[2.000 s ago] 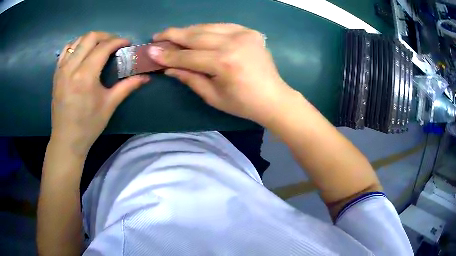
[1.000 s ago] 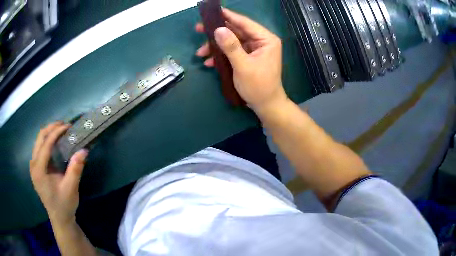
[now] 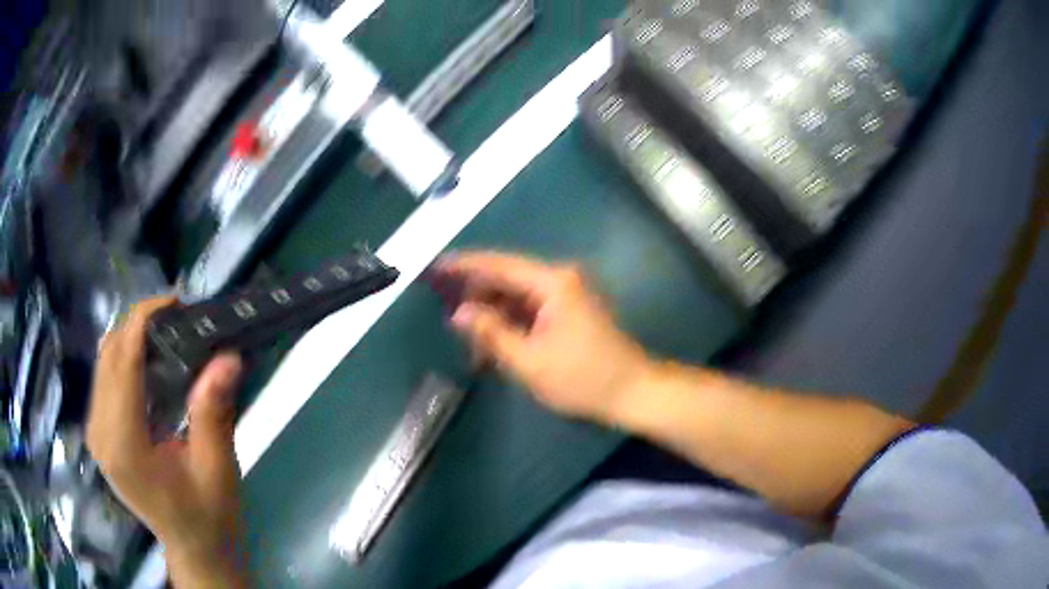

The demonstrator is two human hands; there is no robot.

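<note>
My left hand (image 3: 173,414) is shut on the near end of a dark bar module (image 3: 276,301). The bar is raised, its row of square marks facing up and its far end over the white rail. My right hand (image 3: 535,328) is blurred over the bench, fingers curled, just right of the bar's far end. A dark reddish patch shows at its fingertips; I cannot tell whether it is the brown block. A silvery bar (image 3: 397,466) lies on the green bench below and between the hands.
Stacked bar modules (image 3: 771,104) lie at the bench's upper right, with one marked bar (image 3: 690,196) along their left side. A white rail (image 3: 506,144) crosses diagonally. Beyond it are a conveyor bar (image 3: 472,58), a pale switch box with a red button (image 3: 245,140) and blurred machinery.
The view has swung left, showing more beyond the rail. My left hand has lifted the bar off the bench. The brown block is no longer clearly visible in my right hand.
</note>
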